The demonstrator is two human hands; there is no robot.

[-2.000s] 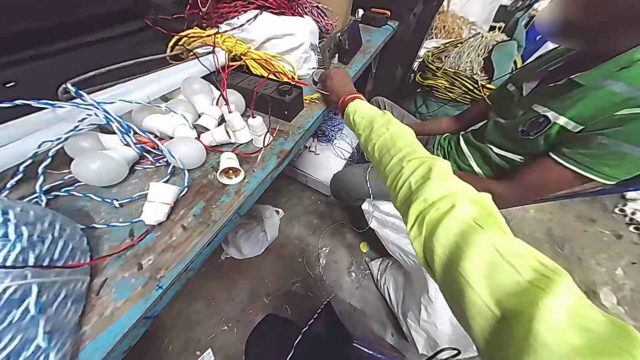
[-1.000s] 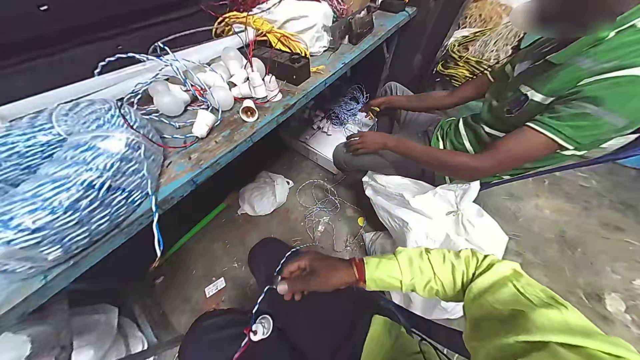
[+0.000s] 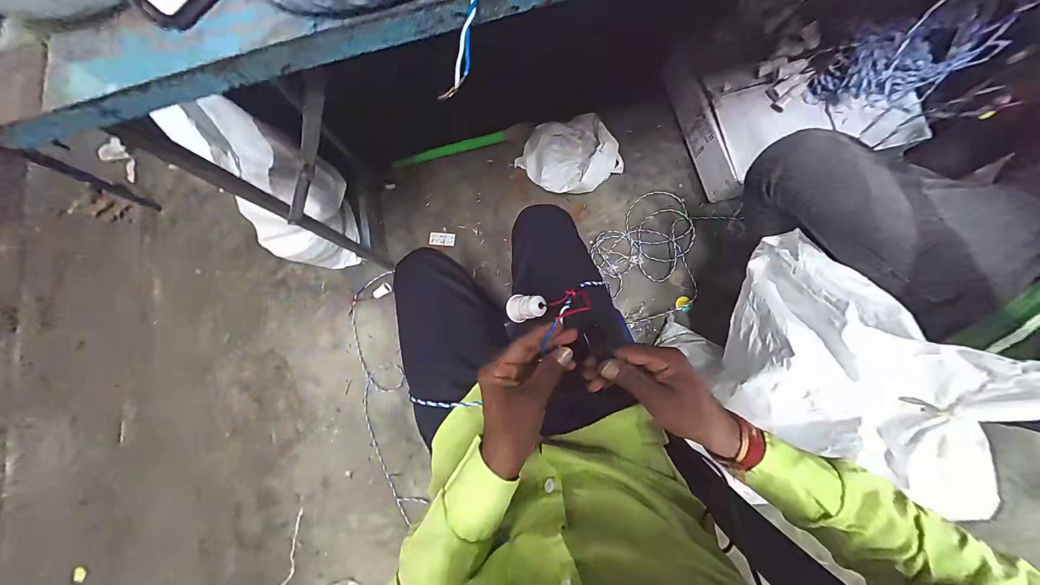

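Over my lap, my left hand pinches a blue-and-white twisted wire between thumb and fingers. A white bulb holder lies on my dark trousers just above that hand, with red wire leads running from it to the twisted wire. My right hand is close on the right, thumb and fingertips near each other; whether something thin is between them cannot be told. More twisted wire crosses my left thigh and trails down to the floor.
A blue-edged bench spans the upper left, a cut wire end hanging from it. Coiled wire and a white plastic bag lie on the floor. At right are a large white sack, a co-worker's knee and a white box bearing tangled wire.
My right hand has come back from the far end of the bench to my lap. Both hands now show together near the bulb holder. The view has tipped down to my lap.
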